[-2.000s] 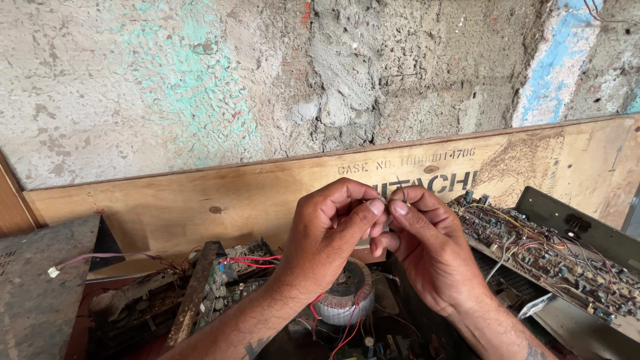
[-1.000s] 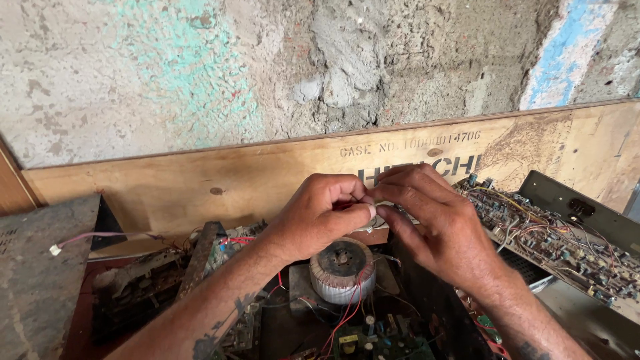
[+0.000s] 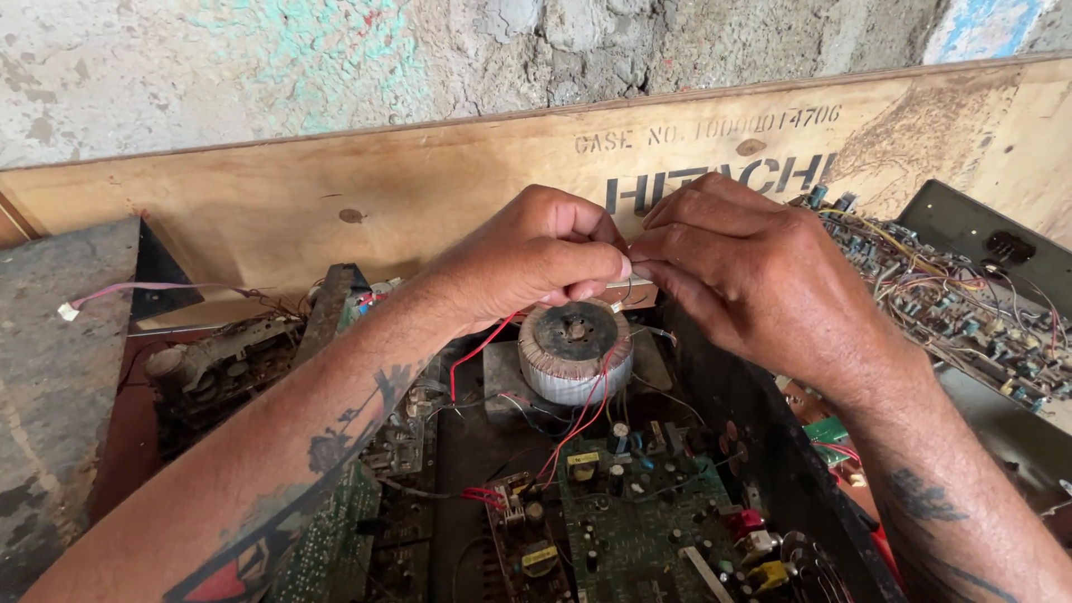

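Observation:
My left hand (image 3: 557, 251) and my right hand (image 3: 729, 260) meet fingertip to fingertip above a round toroidal transformer (image 3: 576, 352). Between them they pinch a thin wire (image 3: 630, 289), mostly hidden by the fingers. The transformer sits at the back of an open electronics chassis (image 3: 766, 435) with a dark side wall. Red wires (image 3: 586, 419) run from it toward a small circuit board (image 3: 528, 536), beside a larger green circuit board (image 3: 636, 519) with capacitors. Another red wire (image 3: 473, 356) hangs below my left wrist.
At the right lies a wired circuit board (image 3: 946, 293) with many components. A worn metal panel (image 3: 59, 360) stands at the left, a white connector (image 3: 69, 311) on its wire over it. Behind is a plywood board (image 3: 352, 184) bearing stencilled writing, against a rough wall.
Both hands stay together at the fingertips; the right hand has turned so its back faces the camera more. The view has shifted, showing more of the chassis.

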